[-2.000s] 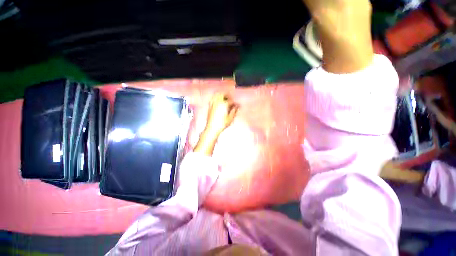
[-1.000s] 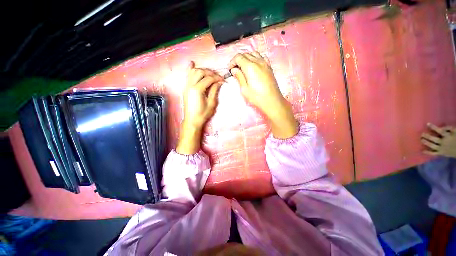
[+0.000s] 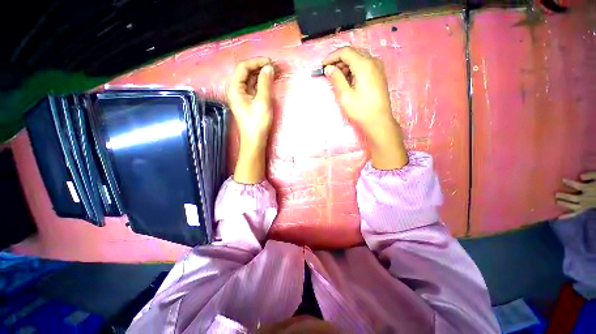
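A small dark item (image 3: 318, 72) is pinched between the thumb and fingers of my right hand (image 3: 361, 85), above the pink bench top. My left hand (image 3: 251, 101) is apart from it, fingers curled with the thumb raised near the fingertips; whether it pinches something tiny cannot be told. Left of my left hand, a stack of tablets (image 3: 153, 156) leans overlapped, with glossy dark faces and a white label (image 3: 191, 214) near a lower corner. Another leaning group of tablets (image 3: 55, 156) stands at the far left, also with a white label.
The pink film-covered bench (image 3: 418, 117) has a dark seam (image 3: 468, 130) on the right. Black piles (image 3: 131, 32) and a green strip are at the back. Another person's hand (image 3: 578, 194) rests at the right edge. Blue items (image 3: 39, 306) lie below the bench at left.
Two seconds ago my right hand was raised at the back right. One second ago both hands met at the small item; now they are apart, with the item in my right hand.
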